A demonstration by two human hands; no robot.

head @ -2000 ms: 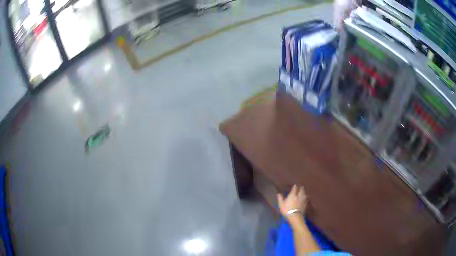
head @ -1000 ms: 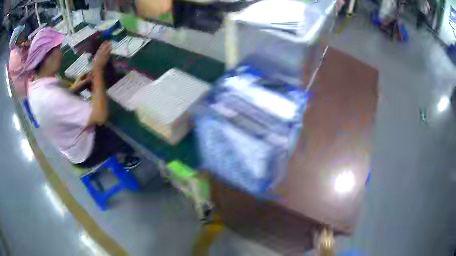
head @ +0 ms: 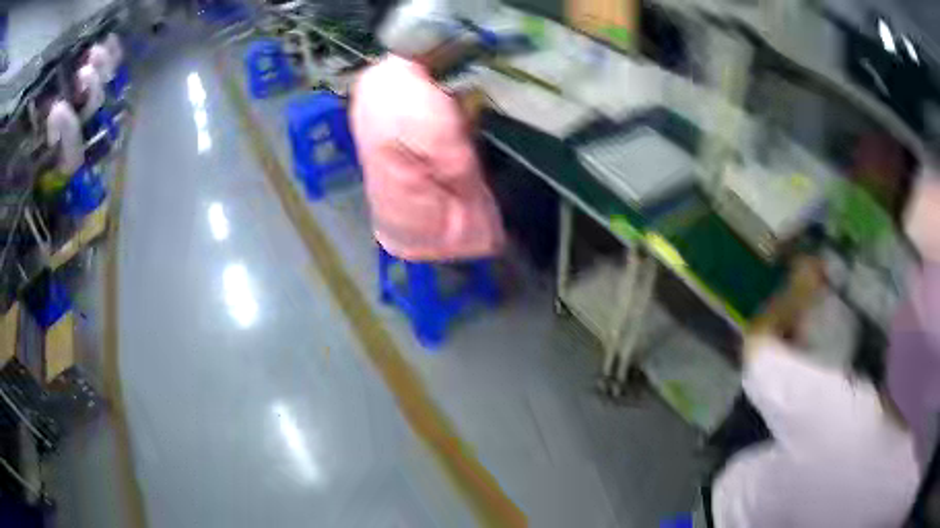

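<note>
Neither of my hands is in the picture. Nearest in front is the grey glossy floor [head: 237, 382] of an aisle, with bright light reflections. A yellow lane line [head: 387, 366] runs along its right side. At the right, a green-topped workbench [head: 727, 258] carries a pale ribbed tray or stack [head: 641, 163]; blur hides which. The frame is blurred.
A person in pink [head: 421, 165] with a white cap sits on a blue stool [head: 438, 299] at the bench. A person in pale clothing [head: 825, 443] is close at lower right. More blue stools [head: 322, 139] stand beyond. Cartons [head: 59, 345] are at the left edge.
The view has swung from the brown desk, blue file box and glazed cabinet to the aisle and workbench. The hand seen at the desk earlier is out of the picture.
</note>
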